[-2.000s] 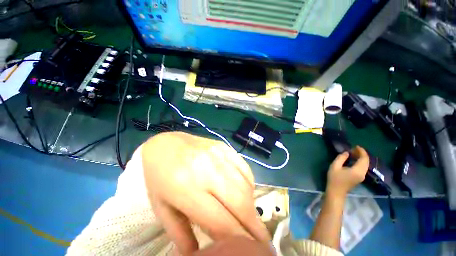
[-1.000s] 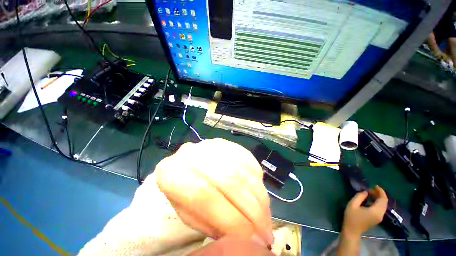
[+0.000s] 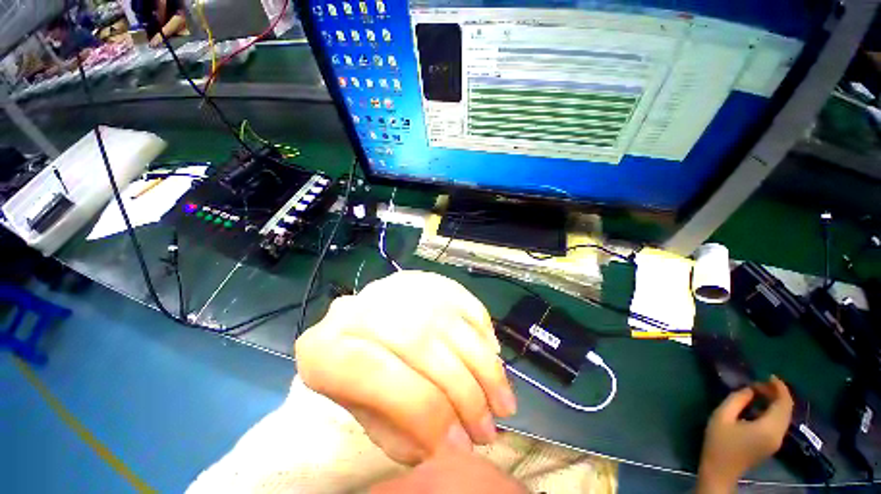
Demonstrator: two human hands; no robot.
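My left hand (image 3: 406,362) is large and close to the camera at the lower middle, with its fingers curled; whether it holds anything is hidden. My right hand (image 3: 749,429) is at the lower right with its fingers bent, at the near end of a dark object (image 3: 723,359) that looks like a computer mouse; its grip is unclear. A black labelled unit (image 3: 551,340) with a band around it lies on the green bench, beside a white USB cable (image 3: 570,401). Another black labelled unit (image 3: 807,439) lies just right of my right hand.
A monitor (image 3: 580,106) stands behind the unit. A paper sheet (image 3: 662,289), yellow stick (image 3: 662,335) and white roll (image 3: 712,273) lie right of it. More black units (image 3: 773,299) are at the right. A black fixture (image 3: 256,207), loose cables and a white tray (image 3: 87,183) are at the left.
The view has tilted up and turned left, showing more monitor and the white tray. My left hand stays near the camera with its fingers more visible. My right hand stays beside the dark object.
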